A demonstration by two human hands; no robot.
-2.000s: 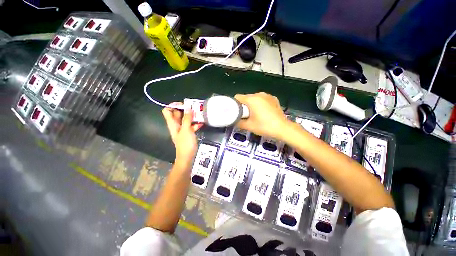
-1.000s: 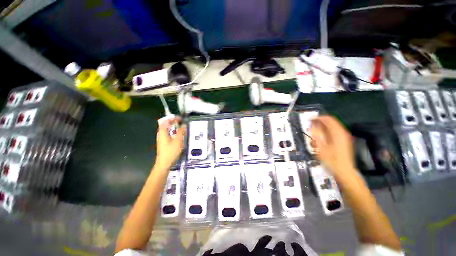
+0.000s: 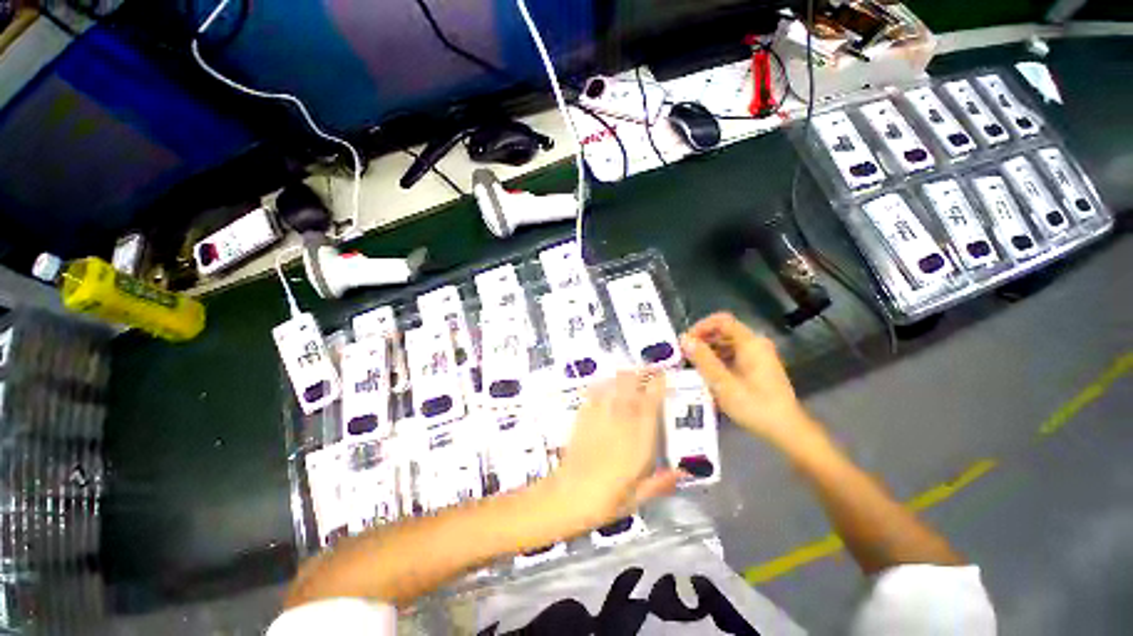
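A clear blister tray (image 3: 298, 462) of white devices lies under my hands. My left hand (image 3: 611, 437) is over its right part, thumb and fingers at the left edge of a white device (image 3: 691, 422) with a dark oval; whether it grips this device is unclear. My right hand (image 3: 746, 379) is just above that device, fingertips together beside another white device (image 3: 641, 311); I cannot tell if something small is pinched there. A white device (image 3: 306, 358) with a thin white cable (image 3: 288, 288) lies at the tray's rear left corner.
Two white scanners (image 3: 360, 271) (image 3: 528, 208) lie behind the tray. A filled tray (image 3: 885, 288) is at the right, stacked trays (image 3: 52, 460) at the left. A yellow bottle (image 3: 134, 301) is rear left. Mice (image 3: 693, 126), a red-handled tool (image 3: 760, 81) and a parts box (image 3: 905, 52) are at the rear.
The view has swung right. My left hand has left the cabled device, which now lies at the tray's rear left, and moved across to the tray's right side near my right hand.
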